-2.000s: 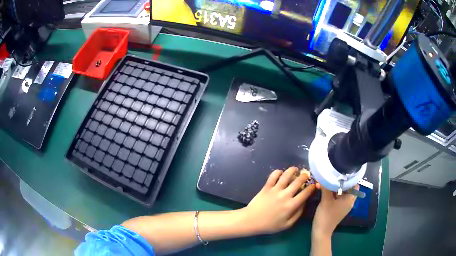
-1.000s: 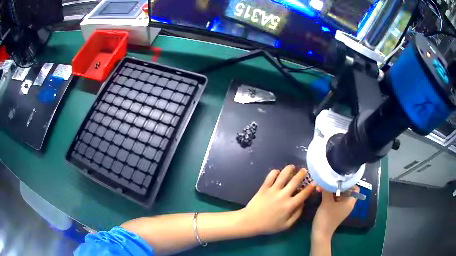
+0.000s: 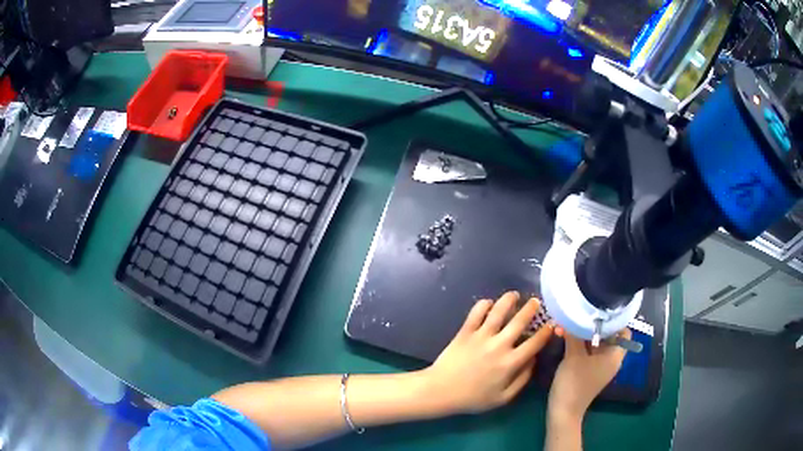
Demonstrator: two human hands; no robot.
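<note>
My left hand [image 3: 489, 357] lies palm down on the black base plate [image 3: 396, 299], fingers spread slightly over small glinting parts [image 3: 540, 319] beside the ring light; whether it grips one cannot be told. My right hand [image 3: 585, 365] is closed under the white ring light [image 3: 563, 304], around a thin silvery tool [image 3: 629, 344] whose end sticks out to the right; its tip is hidden. The microscope [image 3: 656, 220], black with a blue band, tilts above both hands. A pile of small dark components [image 3: 435, 238] lies on the plate, left of the microscope.
A black pocket tray [image 3: 242, 220] lies left of the plate. Behind it are a red bin [image 3: 178, 95] with tiny parts and a white instrument [image 3: 204, 37]. The monitor [image 3: 502, 44] shows "5A315". A silvery wedge [image 3: 447, 167] lies on the plate's far part. A second black board [image 3: 57, 189] is far left.
The magnified view on the monitor has shifted and turned from blurred yellow and blue to a "5A315" marking at a new place. My hands have barely moved.
</note>
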